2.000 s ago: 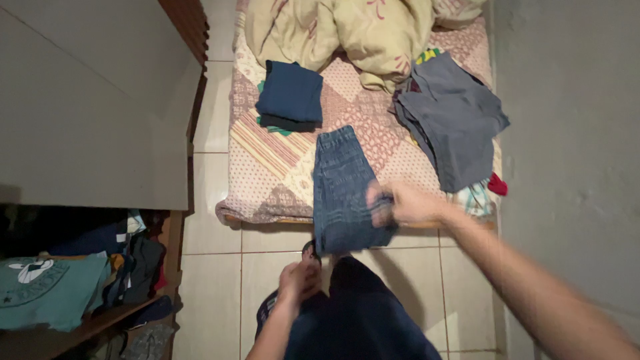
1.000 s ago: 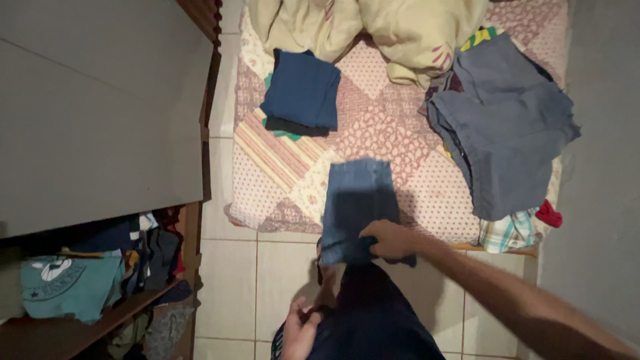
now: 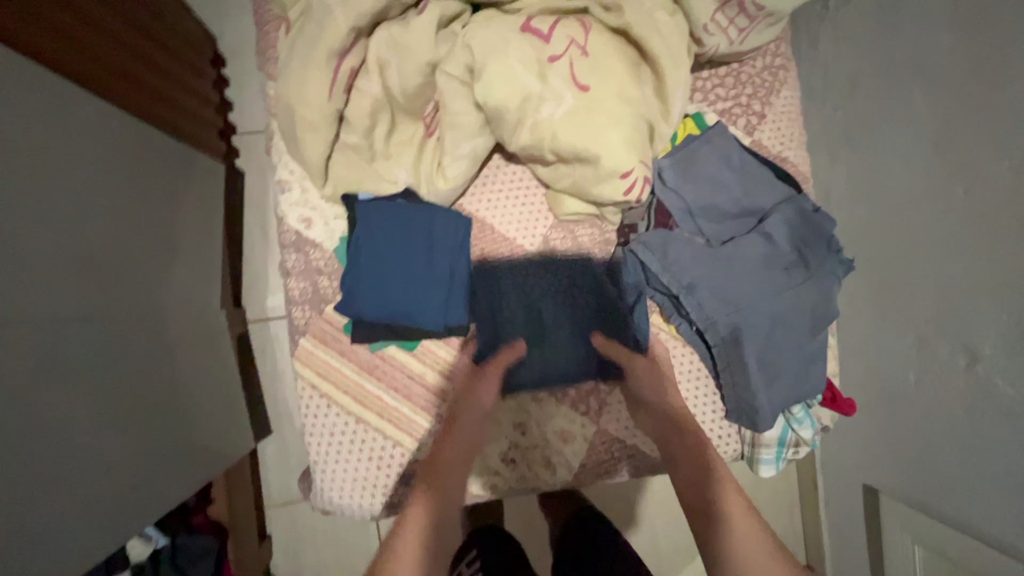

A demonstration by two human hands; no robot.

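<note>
Folded dark blue jeans (image 3: 552,316) are held level over the bed by both my hands. My left hand (image 3: 490,370) grips their left front corner, thumb on top and fingers hidden beneath. On the right front corner, my right hand (image 3: 632,360) holds in the same way. Just left of the jeans lies a stack of folded clothes with a blue garment (image 3: 410,264) on top and black and green cloth under it. To their right, a loose pile of clothes has grey garments (image 3: 760,296) uppermost.
A crumpled cream blanket (image 3: 584,96) covers the far part of the bed, over a patchwork bedspread (image 3: 360,448). A plaid cloth (image 3: 780,440) and a red cloth (image 3: 838,398) stick out at the right edge. A grey door or panel (image 3: 104,272) stands left, a grey wall (image 3: 920,240) right.
The jeans have been folded smaller and moved forward from the near edge to above the middle of the bed. My left hand, empty before, now holds them too.
</note>
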